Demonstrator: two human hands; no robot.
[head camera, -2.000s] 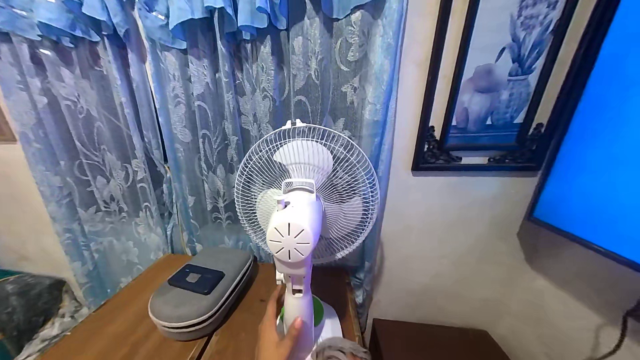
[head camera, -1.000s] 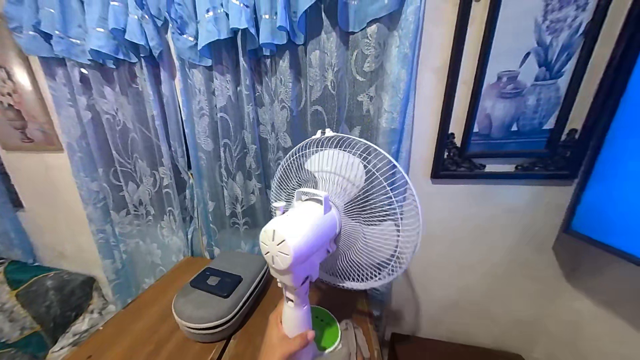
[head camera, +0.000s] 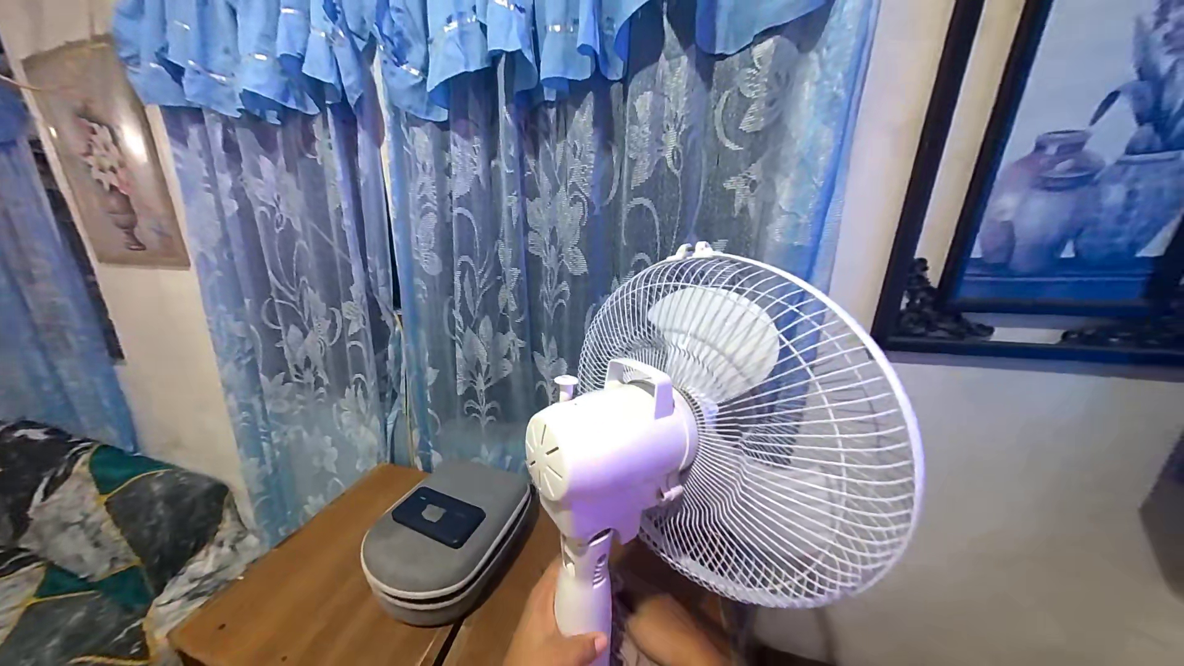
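A white electric fan (head camera: 610, 444) stands with its motor housing facing me and its wire cage turned to the right. My left hand (head camera: 555, 624) is wrapped around the fan's neck below the motor, with the thumb across the near side. Just right of the neck, low in the view, is my right hand (head camera: 671, 634), blurred and partly hidden by the fan; its fingers cannot be made out. The fan's base is out of sight.
Left of the fan, a grey zippered case (head camera: 449, 546) with a dark flat device (head camera: 438, 516) on it rests on a wooden table (head camera: 305, 564). Lace curtains (head camera: 527, 277) hang behind. A framed picture (head camera: 1064, 213) is on the right wall, a patterned cover (head camera: 111, 536) at left.
The fan's head has turned so its cage faces further right and more of its side shows. My right hand has come into view beside the neck. My left hand still holds the neck.
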